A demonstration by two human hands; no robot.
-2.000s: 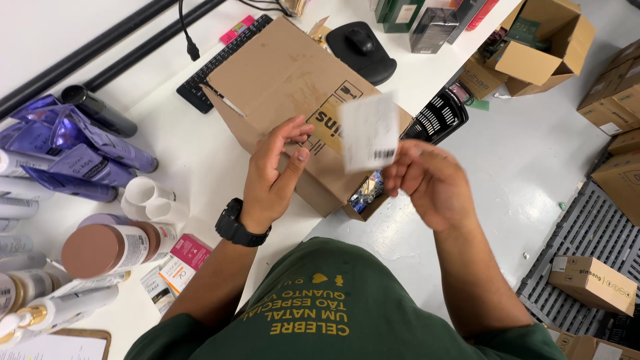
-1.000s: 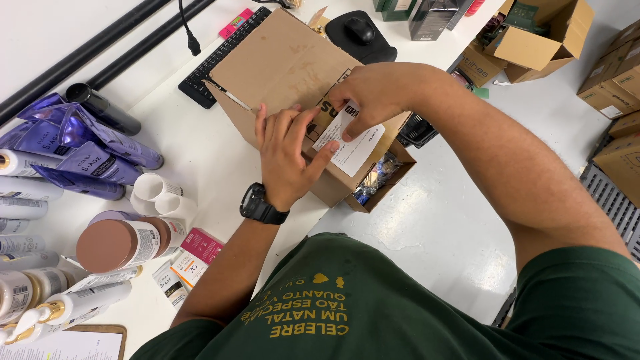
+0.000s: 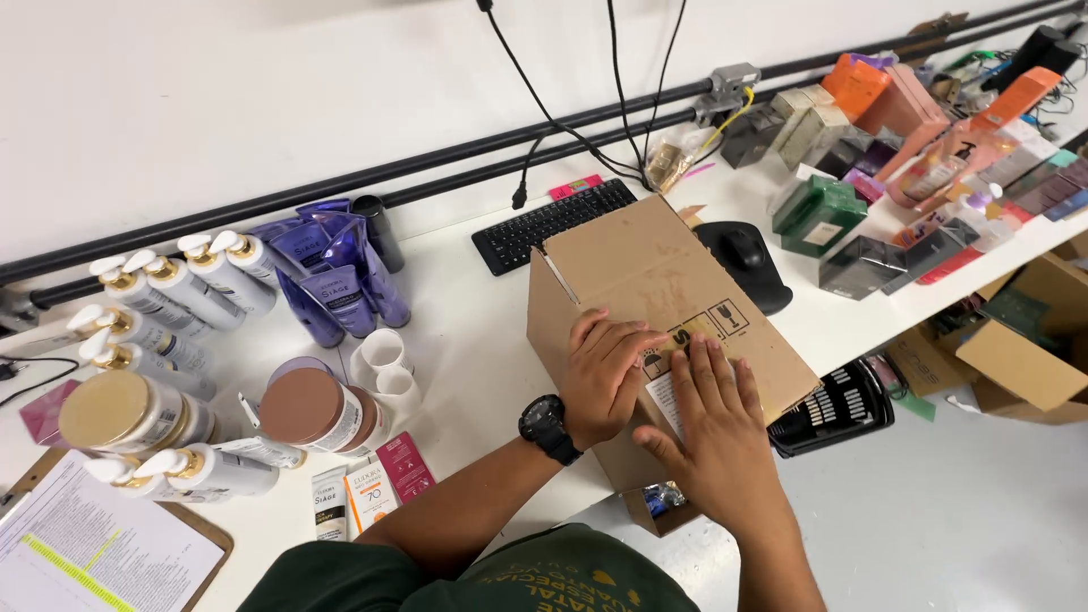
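Note:
A cardboard box [image 3: 629, 255] stands on the white table near its front edge, its top flaps closed over. Across the box edge lies a white printed label [image 3: 665, 403], mostly covered by my right hand. My right hand [image 3: 714, 408] rests flat on the label and the box top, fingers pointing away from me. Just left of it, my left hand [image 3: 603, 374] touches the box top with its fingers slightly bent and close to the right fingers. Neither hand grips anything. A black watch [image 3: 549, 427] is on my left wrist.
Behind the box lie a black keyboard [image 3: 552, 225] and a mouse on a black pad [image 3: 752, 272]. Pump bottles [image 3: 195, 293], jars [image 3: 310, 408] and purple tubes [image 3: 344, 297] stand left, with a clipboard [image 3: 204, 531]. Product boxes [image 3: 820, 217] crowd the right. A black crate [image 3: 837, 408] sits below.
The label, held up in my right hand two seconds ago, now lies on the box. My right hand has gone from holding it to lying flat over it. The view has shifted to show more wall and table.

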